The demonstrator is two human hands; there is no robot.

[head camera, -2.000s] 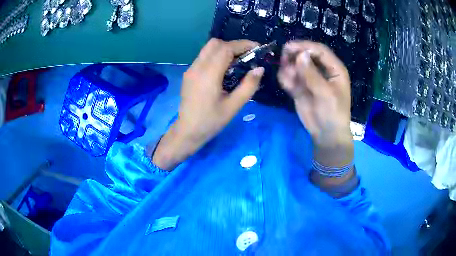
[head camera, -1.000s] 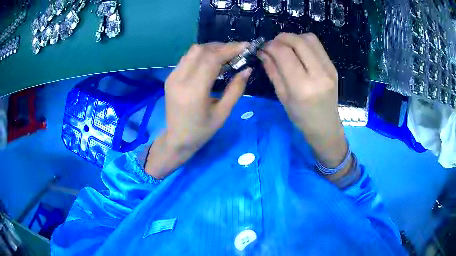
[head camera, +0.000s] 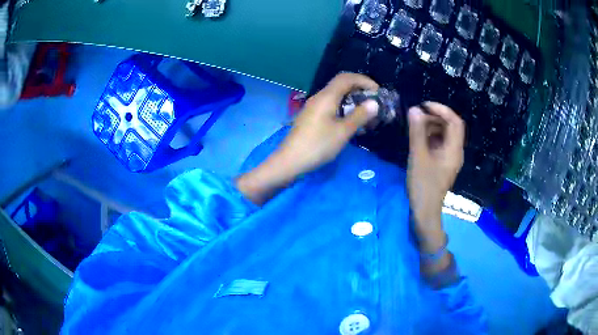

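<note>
My left hand (head camera: 334, 124) grips a small silvery case (head camera: 385, 106) between thumb and fingers, above the near part of the black blister tray (head camera: 419, 85). The case is blurred. My right hand (head camera: 435, 141) is just right of it, apart from the case, with thumb and forefinger bent close together. Whether something tiny is pinched there cannot be told. Rows of silvery cases (head camera: 429, 43) sit in the far part of the black tray.
Loose cases (head camera: 213, 8) lie on the green mat (head camera: 262, 39) at the top. A clear blister tray (head camera: 570, 144) is at the right. A blue stool (head camera: 131, 118) and a red stool (head camera: 49, 72) stand at the left. White cloth (head camera: 564, 255) shows at the right edge.
The view has turned, so the tray appears tilted and further right. My right hand has parted from the held case. My left hand still holds the case.
</note>
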